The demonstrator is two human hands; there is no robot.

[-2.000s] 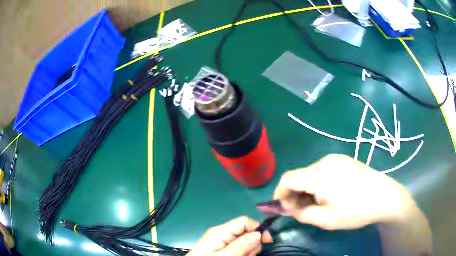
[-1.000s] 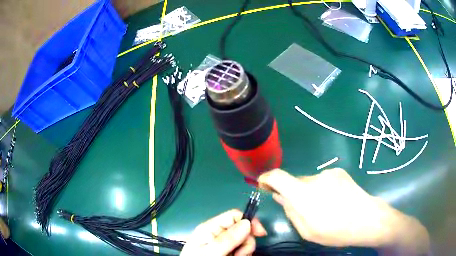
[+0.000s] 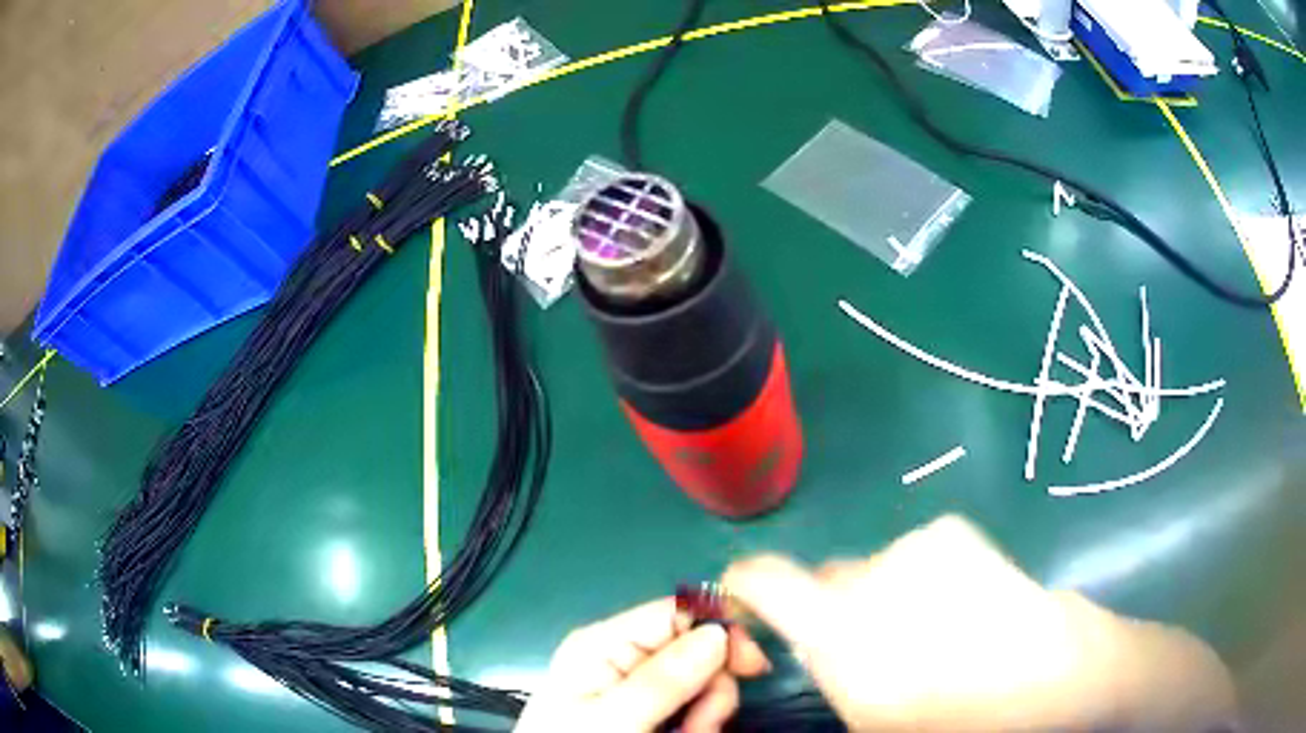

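Observation:
My left hand [image 3: 637, 673], at the bottom centre, pinches a small group of black cables, with the cable ends [image 3: 705, 602] pointing up between thumb and fingers. A small dark reddish piece shows at these ends; what it is cannot be told. My right hand [image 3: 931, 630] is blurred, its fingertips right beside the cable ends; whether it grips anything is hidden. More black cable runs below the hands. The red-and-black heat gun [image 3: 695, 358] stands just beyond my hands, silver grid nozzle up.
Black cable bundles [image 3: 258, 380] with yellow ties lie on the left, beside a blue bin [image 3: 186, 215]. A clear bag [image 3: 867, 193], white tubing strands [image 3: 1096, 380] and a short white piece [image 3: 934, 465] lie right of the gun. A power cord [image 3: 988, 151] curves behind.
My right hand came back from the heat gun's base to the cable ends, where it was blurred now. The short white piece, not visible two seconds ago, shows on the mat. My left hand keeps its hold.

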